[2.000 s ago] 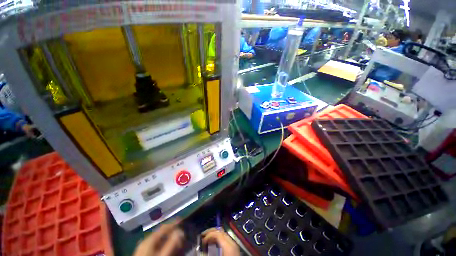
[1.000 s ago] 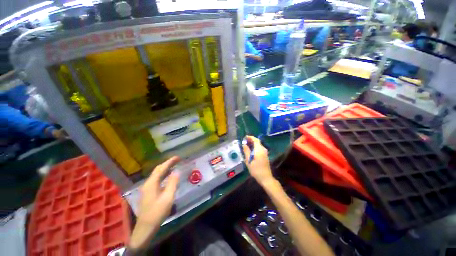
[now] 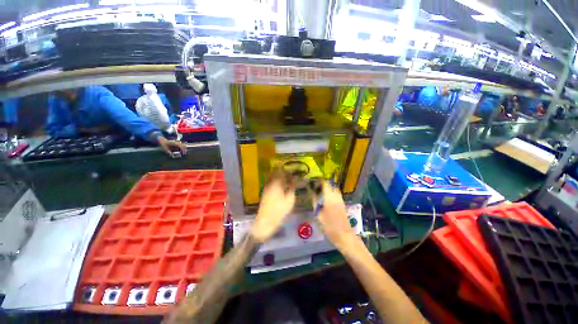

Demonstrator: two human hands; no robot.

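The bench press (image 3: 218, 126) stands in front of me with yellow see-through guards. Its dark ram (image 3: 298, 107) hangs above a pale fixture with a dark ring (image 3: 296, 168). My left hand (image 3: 276, 205) reaches into the press opening, its fingertips at the left of the ring; they are blurred and I cannot tell if they hold anything. My right hand (image 3: 331, 215) is at the right of the ring, with a thin blue tool (image 3: 319, 206) against its fingers. A small dark thing shows by its fingertips, too blurred to name.
A red-orange tray (image 3: 158, 221) with white square parts in its nearest row lies left. A clipboard (image 3: 54, 253) is far left. A blue control box (image 3: 437, 183) with a clear tube, red trays (image 3: 469, 266) and a black tray (image 3: 539, 272) are right. A person's hand (image 3: 171, 147) shows behind.
The view has swung left and now faces the press. Both hands have moved from low by the lap, past the front panel, into the press opening.
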